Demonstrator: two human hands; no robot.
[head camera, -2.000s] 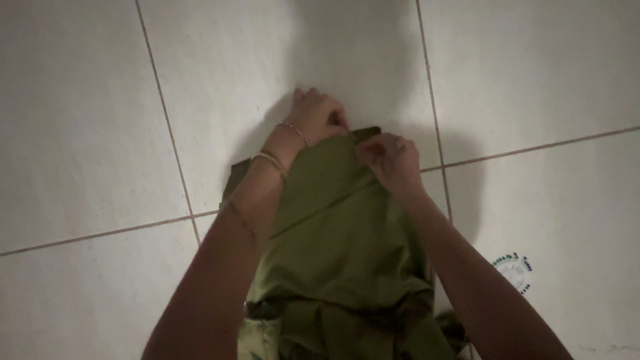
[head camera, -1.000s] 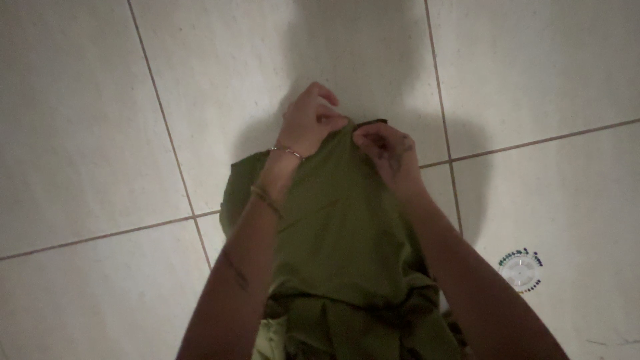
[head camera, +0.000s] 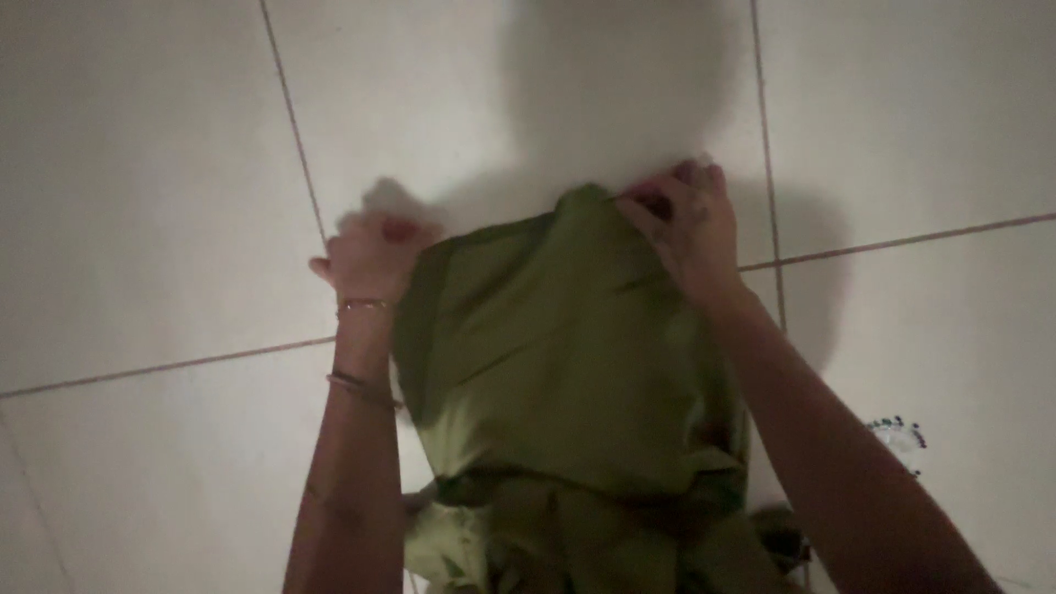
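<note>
A green cloth garment (head camera: 569, 355) is spread over the floor below and between my hands, its lower part bunched in folds. My left hand (head camera: 375, 252) grips the cloth at its upper left corner, thumb and fingertips at the edge. At the upper right edge, my right hand (head camera: 689, 219) pinches the fabric between thumb and fingers. The top edge rises to a small peak just left of the right hand. Two thin bracelets circle the left wrist and forearm.
Pale floor tiles (head camera: 148, 190) with dark joints lie under everything. A small round item with coloured beads or dots around its rim (head camera: 899, 436) is on the floor at the right, partly behind my right forearm. A dark object (head camera: 780, 536) shows beside the bunched cloth.
My left hand has moved left from the middle of the garment's top edge to its upper left corner. The hands, close together before, are now wide apart.
</note>
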